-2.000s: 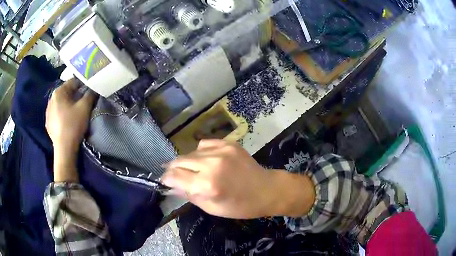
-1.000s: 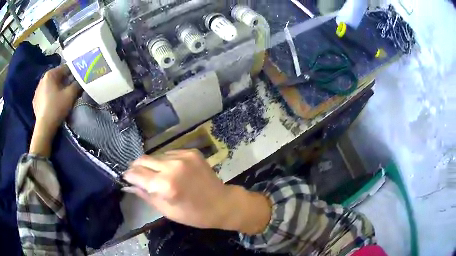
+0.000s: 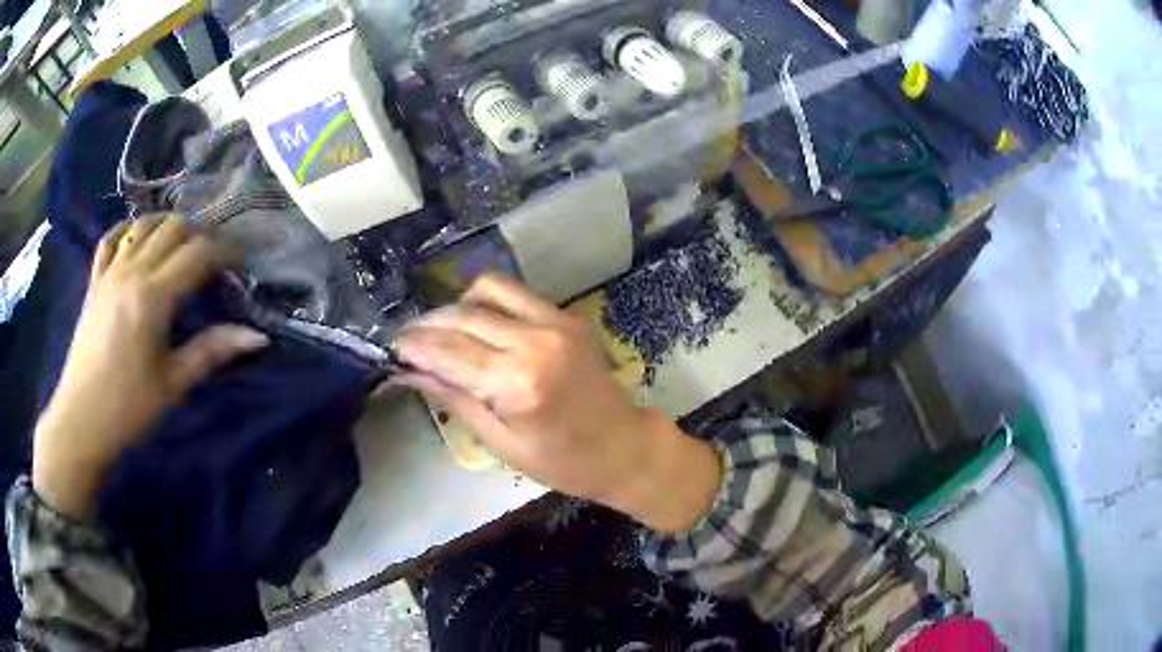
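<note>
The dark navy garment [image 3: 242, 446] lies over the pale machine table and hangs down at the left. Its pale-corded seam edge [image 3: 316, 335] runs between my hands, in front of the overlock machine's white head cover [image 3: 334, 134]. My left hand [image 3: 147, 338] grips the cloth at the left end of this edge, thumb and fingers apart around it. My right hand [image 3: 516, 382] pinches the right end of the edge between thumb and fingers. Grey wrong-side fabric [image 3: 287, 248] shows behind the edge, beside the machine head. The needle area is mostly hidden.
White tension dials [image 3: 573, 84] line the machine top. Dark trimmings [image 3: 675, 299] lie heaped on the table by the yellow waste tray [image 3: 465, 439], partly hidden by my right hand. Green-handled scissors [image 3: 898, 178] lie on the wood-edged board [image 3: 828, 261]. A green-rimmed basket [image 3: 1064, 510] stands at lower right.
My left hand has come away from beside the machine head and now holds the edge nearer my right hand. The broad grey fabric between them is folded out of view. The camera view has shifted.
</note>
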